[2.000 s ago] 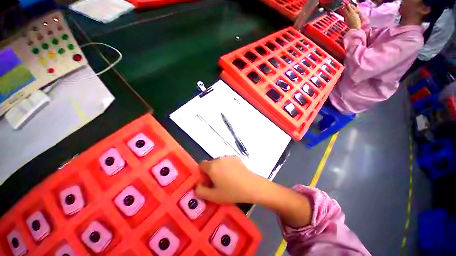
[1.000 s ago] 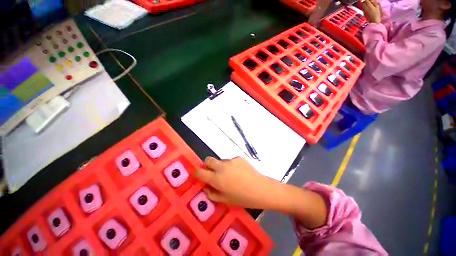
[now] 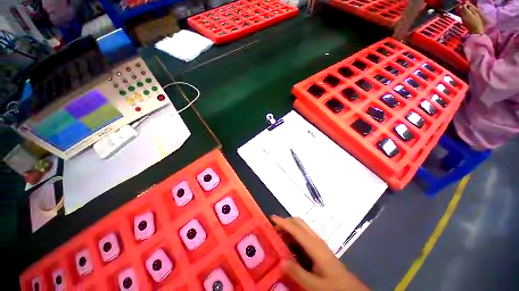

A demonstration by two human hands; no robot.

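A red-orange foam tray (image 3: 171,219) lies at the lower left, cut off by the bottom edge. Its pockets hold several watch units (image 3: 192,233) face down, with pink backs and round black centres. My right hand (image 3: 318,258) is at the tray's right edge, low in the picture and partly cut off. Its fingers are spread around a dark gap at the edge; whether they grip the tray or hold a unit is unclear. My left hand is not in view. A clipboard sheet (image 3: 341,185) with a dark pen (image 3: 307,179) lies beyond my right hand.
Stacked trays of black-screened watches (image 3: 370,82) stand beyond the clipboard. A cream tester (image 3: 134,85), white block (image 3: 115,141) and white paper (image 3: 128,170) are left. Another tray (image 3: 244,20) lies at the back. A person in pink (image 3: 492,85) sits right, near a blue stool (image 3: 455,162).
The view has swung left, so the scene sits further right and more of the tester shows. My right hand has moved from the pockets near the tray's edge to its outer right side.
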